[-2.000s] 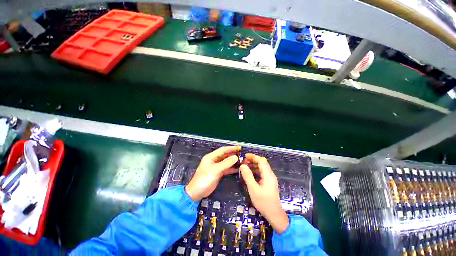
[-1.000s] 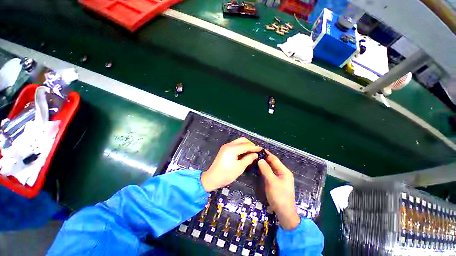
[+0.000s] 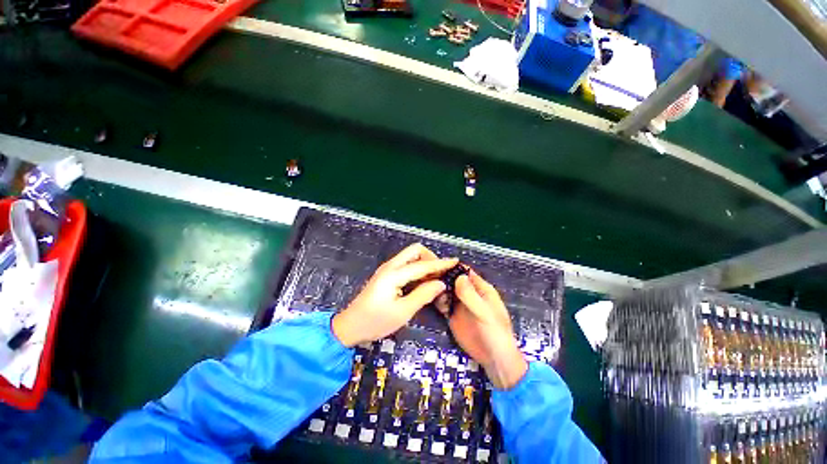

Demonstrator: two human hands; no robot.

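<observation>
My left hand (image 3: 390, 294) and my right hand (image 3: 481, 322) meet above the middle of the black component tray (image 3: 326, 249). Their fingertips pinch a small dark module (image 3: 455, 275) between them; the fingers hide most of it. Both hands are bare, with blue sleeves at the wrists. Below them, the near part of the tray holds rows of flex-circuit modules (image 3: 424, 399) with amber-gold middles and white squares. The far part of the tray shows dark moulded pockets.
Several small modules (image 3: 470, 180) lie on the green conveyor belt (image 3: 381, 154) beyond the tray. A red scrap bin (image 3: 65, 263) is at left. Stacked clear blister trays (image 3: 648, 340) stand at right, beside a white scrap (image 3: 594, 323). A metal post (image 3: 753, 265) slants at right.
The view has shifted and tilted. The hands stay together over the tray, and the fingertips have closed further around the dark module.
</observation>
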